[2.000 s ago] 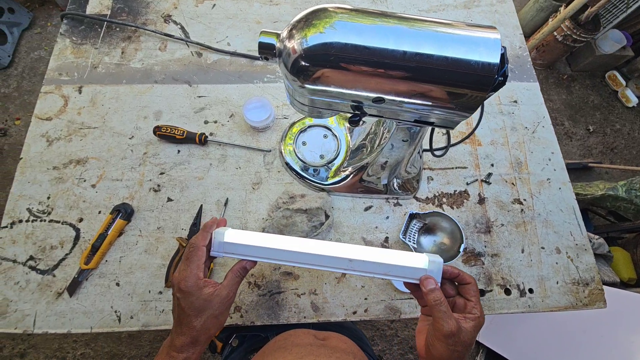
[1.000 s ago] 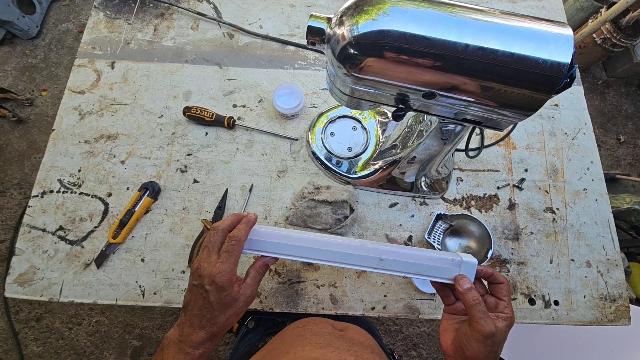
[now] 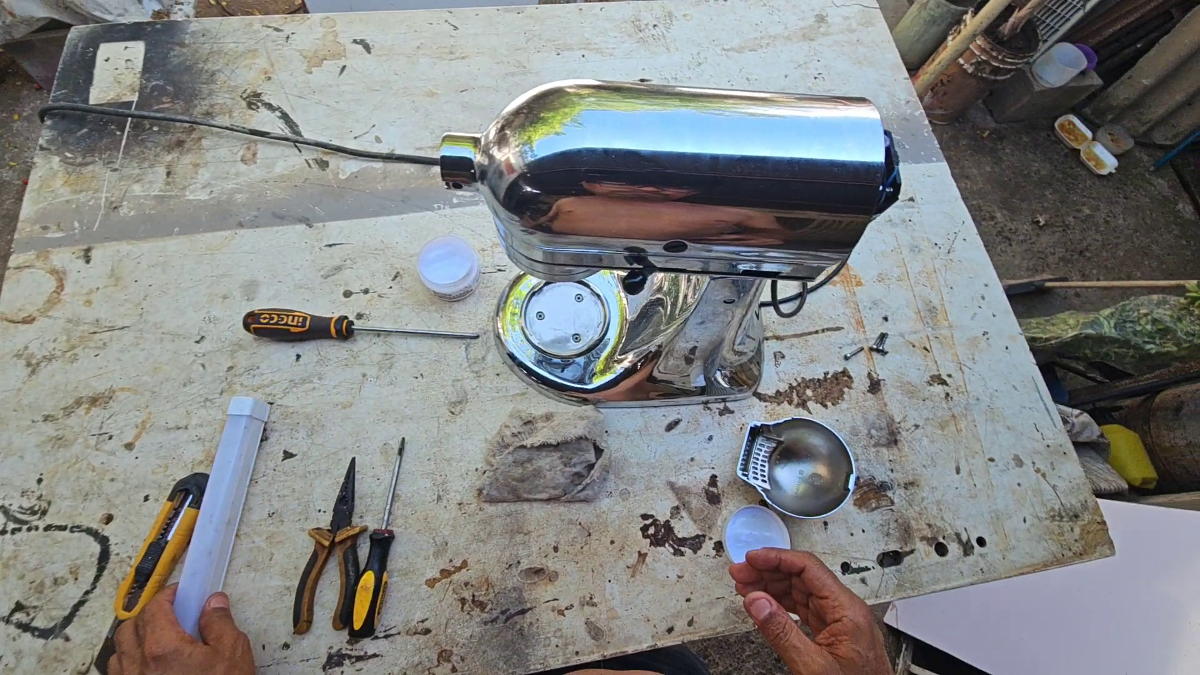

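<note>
My left hand grips the lower end of a long white plastic bar, which lies at the table's left beside a yellow utility knife. My right hand holds nothing, its fingers apart and curled, close to a white round lid. Above that lid rests a metal end cover with a vented edge. A chrome stand mixer stands at the centre, its round base plate showing several screws. A crumpled grey rag lies in front of it.
Long-nose pliers and a small yellow-black screwdriver lie right of the bar. A larger screwdriver and a small white-lidded jar are left of the mixer. Loose screws lie right of it; a black cord runs left.
The white bar was held across the front in both hands; now it is upright in the view at the left, in my left hand only. My right hand has let go of it.
</note>
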